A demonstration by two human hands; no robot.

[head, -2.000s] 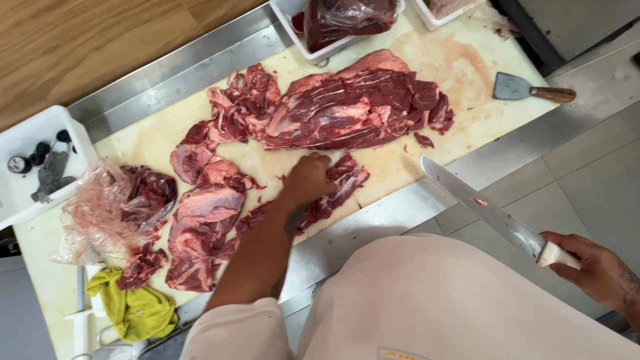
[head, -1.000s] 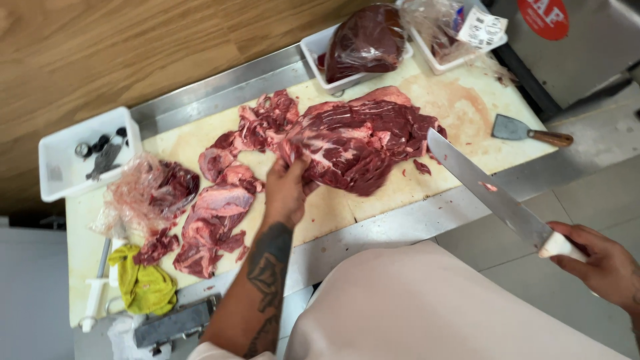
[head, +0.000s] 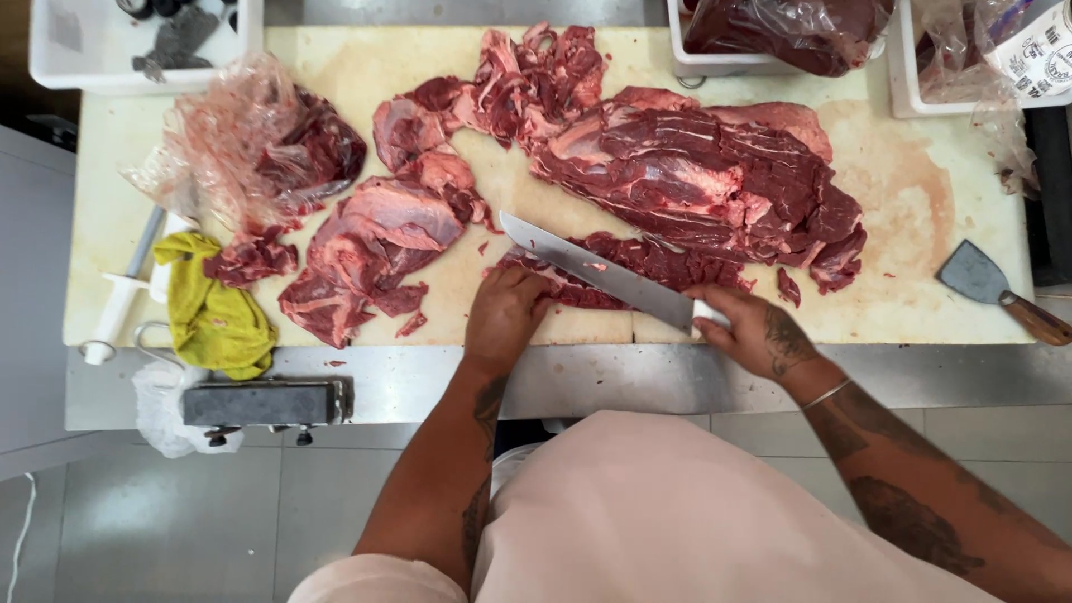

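Note:
My right hand (head: 749,327) grips the white handle of a long butcher's knife (head: 586,270), whose blade lies over a long strip of raw meat (head: 670,266) near the board's front edge. My left hand (head: 507,310) presses on the left end of that strip, its fingertips partly hidden. Behind the strip rests a large piece of raw meat (head: 695,176). Trimmed scraps (head: 540,84) lie to its left, and more cut pieces (head: 377,234) sit left of my left hand.
Around the cutting board (head: 888,322) are a scraper (head: 976,272), a yellow cloth (head: 219,310), a sharpening steel (head: 138,260), bagged meat (head: 268,155), a sharpening stone (head: 260,404), a white tray (head: 63,63) and bins of meat (head: 729,65).
The knife has moved from beyond the board's front edge to over the strip. My left hand has left the large piece and now rests on the strip. The view has shifted.

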